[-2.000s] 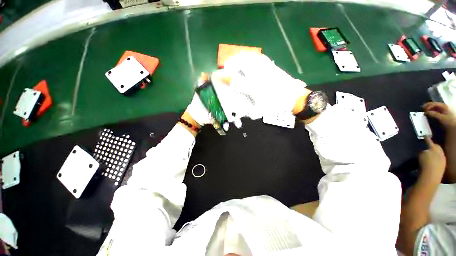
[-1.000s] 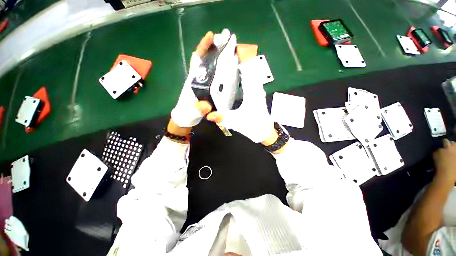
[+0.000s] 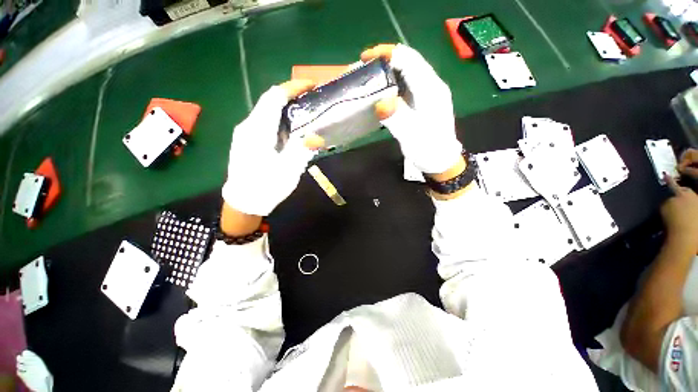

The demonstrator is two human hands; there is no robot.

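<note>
An electronic unit (image 3: 340,103) is held up over the belt's near edge, its black side facing up towards me and its white cover towards the lower edge. My left hand (image 3: 268,149), in a white glove with bare fingertips, grips its left end. My right hand (image 3: 423,107), gloved the same way, grips its right end. Part of the unit is hidden by the fingers. An orange-red pad (image 3: 318,73) lies on the belt behind it.
Several cover plates (image 3: 548,180) lie piled at right. A unit (image 3: 131,279) and a dot sheet (image 3: 181,246) lie at left. A yellow strip (image 3: 327,186) and pale ring (image 3: 308,264) lie on the black mat. Units on pads sit along the green belt (image 3: 207,73). A coworker's arm (image 3: 658,253) is at right.
Two seconds ago the green circuit board faced me; now the closed black side does. Since one second ago the unit has turned from upright to lengthwise, with my hands at opposite ends.
</note>
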